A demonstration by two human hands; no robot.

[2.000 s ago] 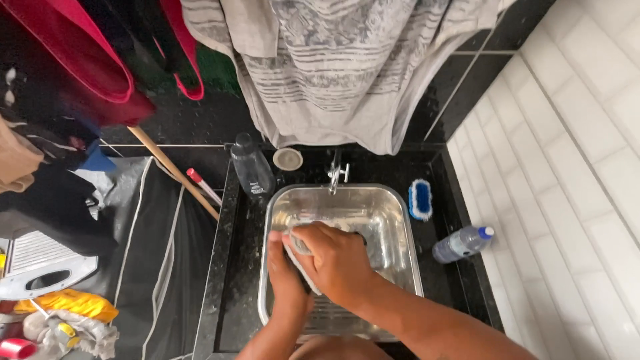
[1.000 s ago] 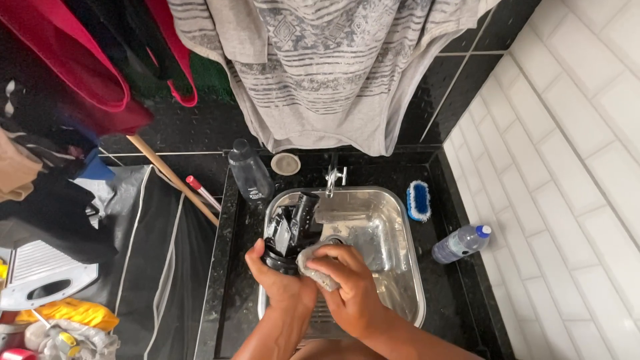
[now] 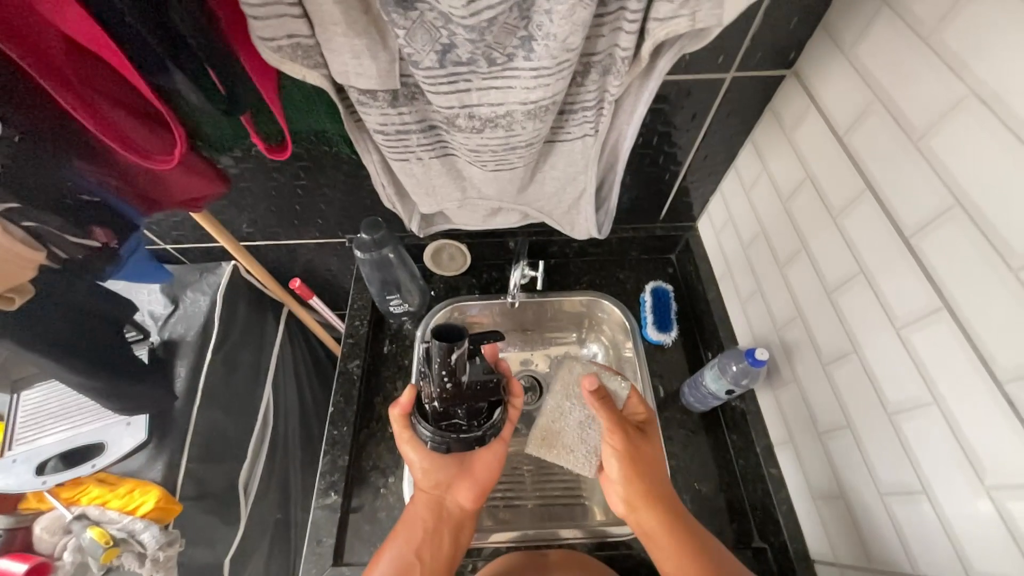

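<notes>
My left hand grips a black plastic lid-like part with an upright spout and a lever, wet and flecked with suds, over the left side of the stainless steel sink. To its right, my right hand holds a greyish scouring sponge between thumb and fingers, apart from the black part. Behind both hands stands the chrome faucet, and the drain shows between them.
On the black stone counter are a dark translucent bottle, a round dish, a blue scrub brush and a blue-capped plastic bottle. A striped shirt hangs above the faucet. A wooden pole leans at left.
One second ago the sponge was against the black part; now my right hand holds it away to the right. The black part, largely hidden by my hands two seconds ago, now shows its spout upright.
</notes>
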